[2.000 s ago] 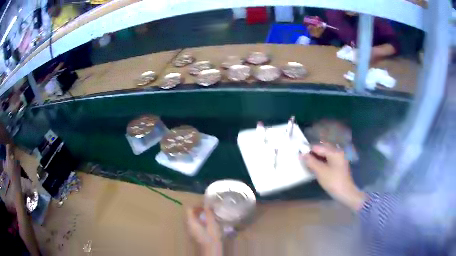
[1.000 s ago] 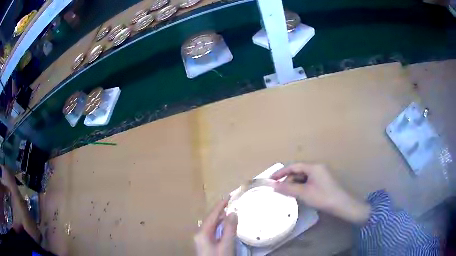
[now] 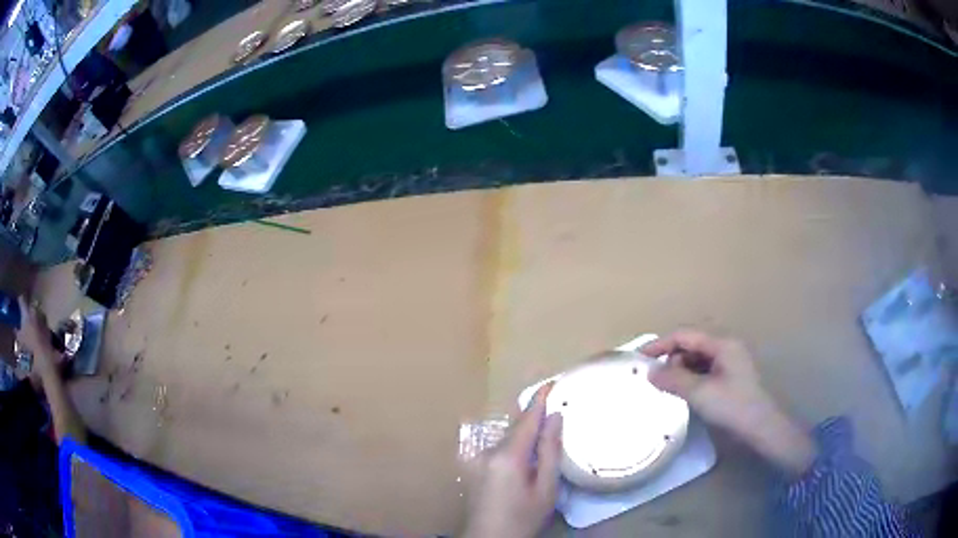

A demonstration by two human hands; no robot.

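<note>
A round housing [image 3: 620, 426] lies over a square white base plate [image 3: 688, 473] at the lower centre right of the bench. Its smooth pale face with small dark holes is up. My left hand [image 3: 517, 473] grips the housing's left edge with thumb and fingers. My right hand [image 3: 725, 391] holds its upper right edge, fingers bent over the rim. Plate corners show around the housing. Any posts between plate and housing are hidden.
Plate-and-housing assemblies [image 3: 494, 79] sit on the green belt [image 3: 378, 137] beyond the bench. A white post [image 3: 702, 84] stands at the belt's edge. Another plate [image 3: 912, 336] lies at right. A blue crate [image 3: 126, 483] is lower left; a person's arm [image 3: 50, 378] is far left.
The view has shifted, bringing the blue crate into sight. My hands stay on the housing, which now sits more squarely over the plate; two seconds ago my right hand was at a plate on the belt.
</note>
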